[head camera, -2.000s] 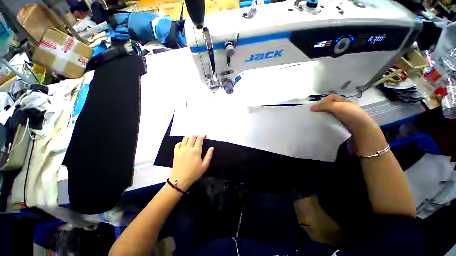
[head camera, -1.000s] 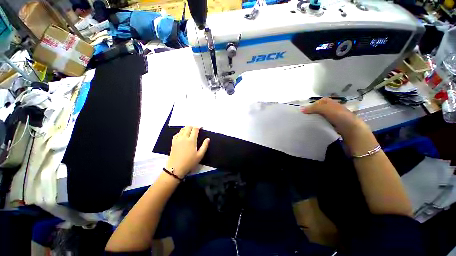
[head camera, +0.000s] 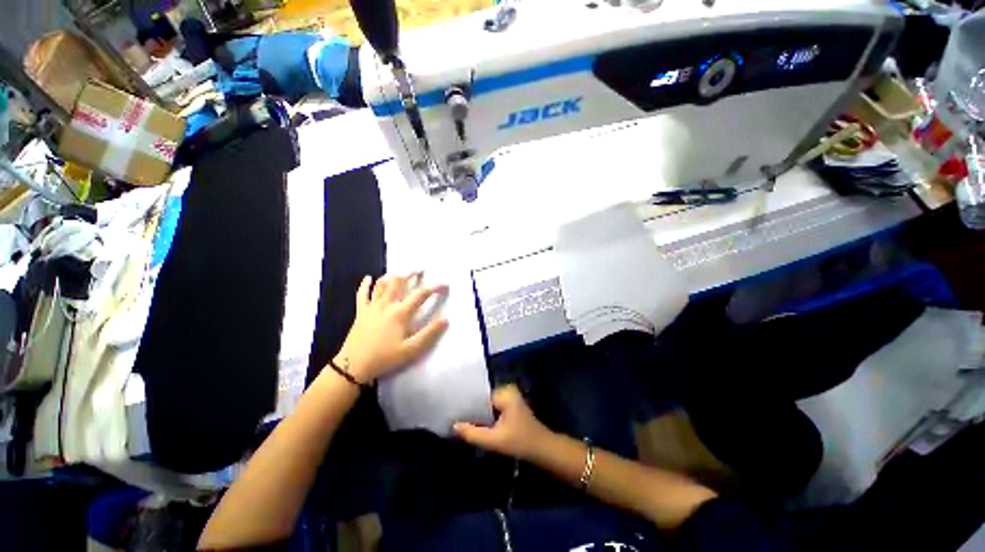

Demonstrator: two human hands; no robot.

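Observation:
A light grey-white cut piece (head camera: 432, 372) lies lengthwise in front of the needle area, its near end over the table's front edge. A black cut panel (head camera: 352, 232) shows along its left side. My left hand (head camera: 392, 327) lies flat on the light piece, fingers spread. My right hand (head camera: 508, 427) pinches the light piece's near right corner. The presser foot and needle (head camera: 437, 181) of the white sewing machine (head camera: 648, 97) are beyond the piece; contact with the fabric cannot be told.
A pile of black panels (head camera: 219, 302) lies left. Small light pieces (head camera: 616, 270) hang over the table edge at right. Dark snips (head camera: 695, 196) lie under the machine arm. A cardboard box (head camera: 124, 132) stands back left. Pale pieces (head camera: 886, 404) lie low at right.
The light piece and black panel have turned from crosswise to lengthwise. My right hand has moved left and nearer me to the piece's near end. The small light pieces and ruler are uncovered.

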